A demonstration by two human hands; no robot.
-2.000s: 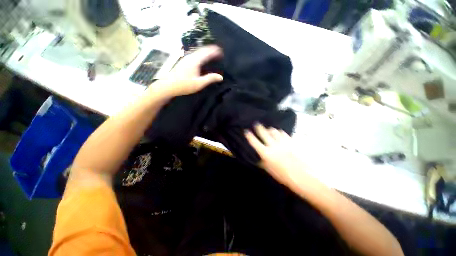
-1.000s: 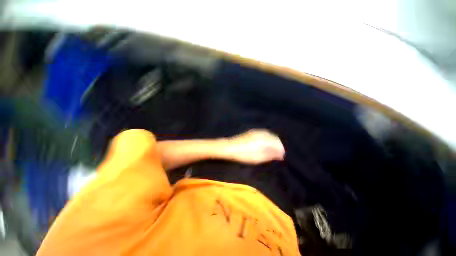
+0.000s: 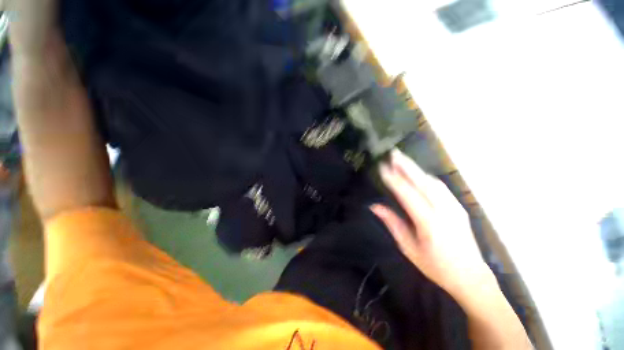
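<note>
The black garment (image 3: 198, 116) hangs as a large soft mass left of the table edge, over the floor and towards my lap. Cream-gold embroidered motifs (image 3: 323, 131) show on its right and lower parts. My left forearm runs up along the garment's left side; my left hand is cut off by the top edge. My right hand (image 3: 417, 205) is blurred, thumb and fingers apart, beside the black cloth near the table edge. I cannot tell whether it touches or holds the cloth. More black cloth (image 3: 362, 273) lies over my lap.
The white table (image 3: 506, 137) with its yellowish-brown front edge runs diagonally down the right side. Blurred grey shapes (image 3: 373, 102) are below that edge. Green floor (image 3: 198, 246) shows under the garment. A grey-green patch lies on the table at the top.
The view has swung left and down from the table. The black garment is off the tabletop and hangs at the left. My left arm now reaches upward; my right hand is back in view.
</note>
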